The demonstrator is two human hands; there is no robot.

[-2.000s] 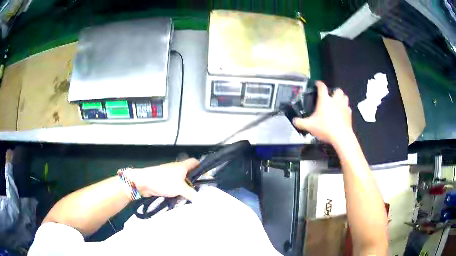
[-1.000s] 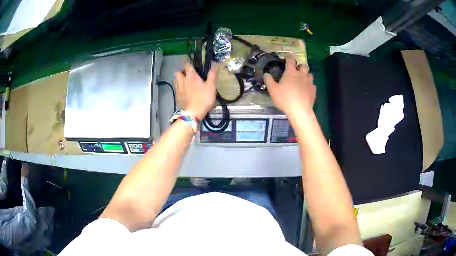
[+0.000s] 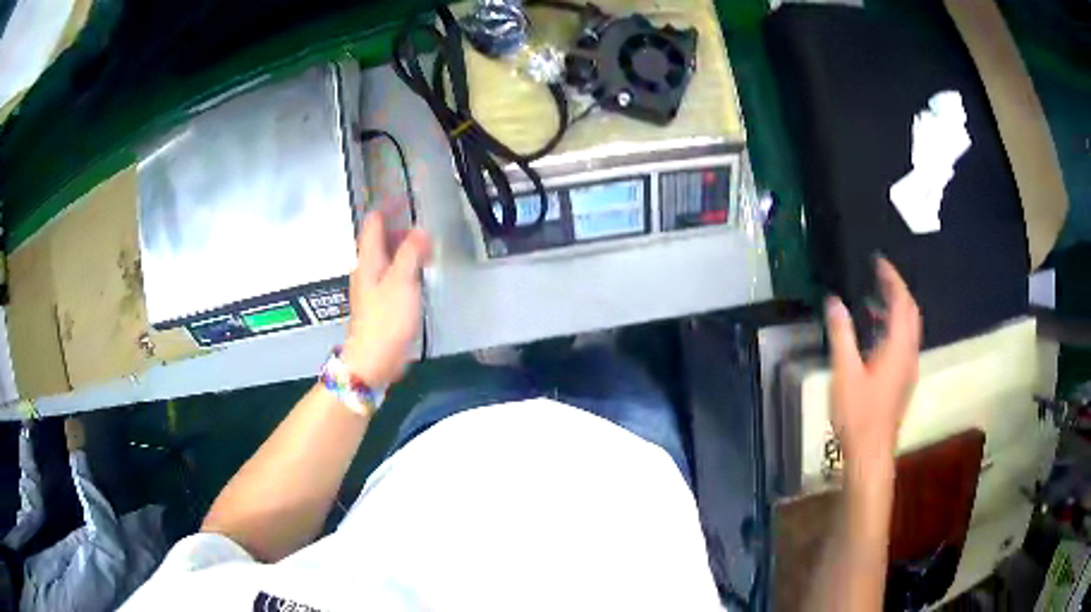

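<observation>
A black blower fan unit point(image 3: 646, 66) lies on the tan-covered pan of the right counting scale point(image 3: 610, 227). Its power cord point(image 3: 461, 126) lies looped at the pan's left, tied with a thin yellowish cable tie point(image 3: 463, 128), and hangs over the scale's front display. A shiny crumpled small parts bag point(image 3: 497, 26) lies between cord and fan. My left hand point(image 3: 389, 293) is open and empty at the front right corner of the left counting scale point(image 3: 245, 197). My right hand point(image 3: 876, 353) is open, empty and slightly blurred, over the front edge of the black pad.
A white tissue point(image 3: 936, 161) lies on the black pad point(image 3: 891, 72). Brown cardboard point(image 3: 90, 281) is left of the scales. A thin scale cable point(image 3: 407, 167) runs between them. The cream machine point(image 3: 999, 418) with a reddish-brown plate point(image 3: 939, 496) is lower right. A person's sleeve point(image 3: 96, 556) shows lower left.
The fan and cord went from my hands onto the right scale. Both hands have let go; my left moved left and down, my right moved right and down. The view has shifted and tilted.
</observation>
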